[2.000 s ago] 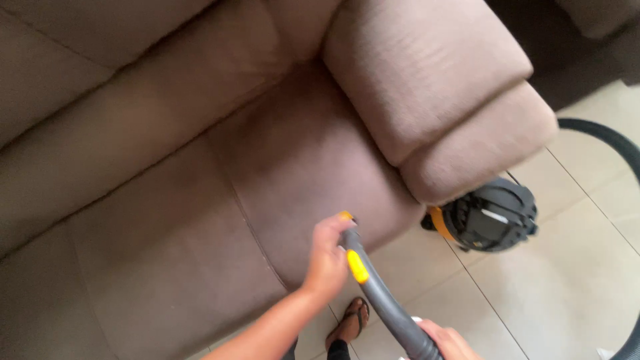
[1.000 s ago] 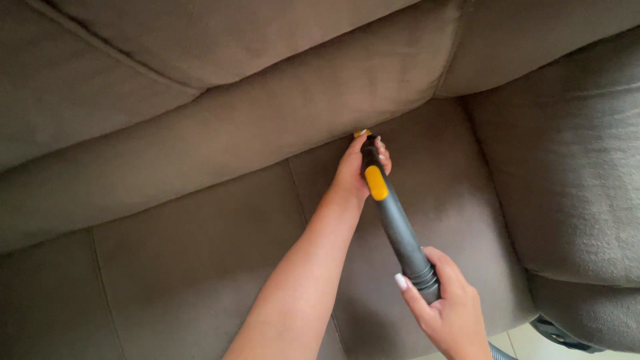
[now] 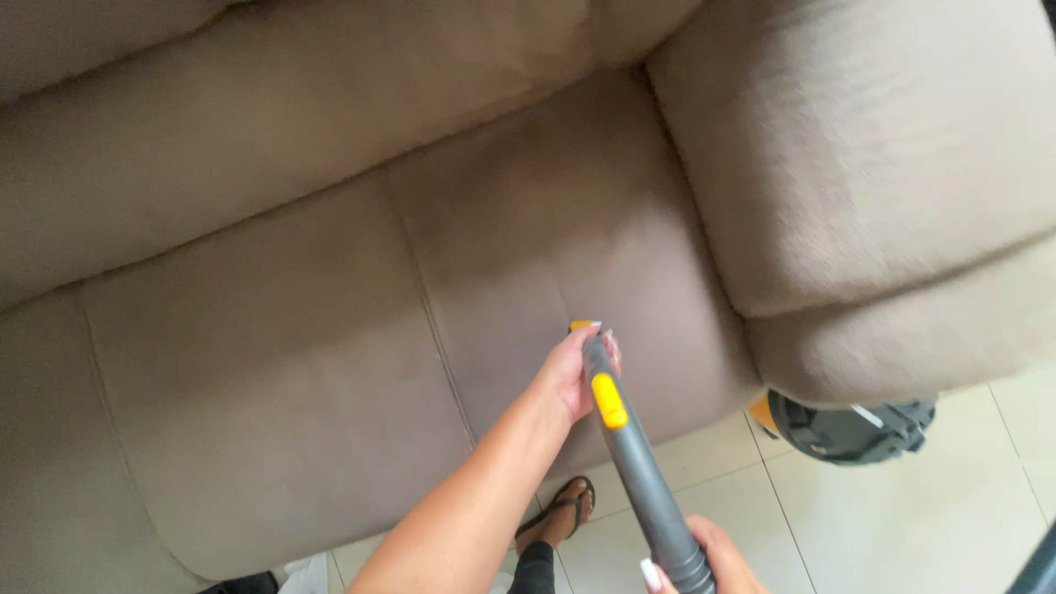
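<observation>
My left hand (image 3: 577, 371) is wrapped around the front end of a grey vacuum cleaner wand (image 3: 648, 487) with a yellow slider. A yellow part of the nozzle (image 3: 585, 325) shows just past my fingers, over the seat cushion (image 3: 528, 272) of a brown-grey fabric sofa; whether it touches the fabric I cannot tell. Lower down, at the ribbed hose end, my right hand (image 3: 722, 557) holds the same wand, partly cut off by the bottom edge of the view.
The sofa's padded armrest (image 3: 891, 165) rises on the right, its backrest (image 3: 272, 124) behind. A black and yellow vacuum canister (image 3: 854, 429) stands on the tiled floor (image 3: 899, 520) beside the armrest. My sandalled foot (image 3: 569, 507) is below the seat's front edge.
Between one second ago and now, both hands have brought the wand from the crease by the backrest toward the seat's front edge. The view has shifted too, showing more floor.
</observation>
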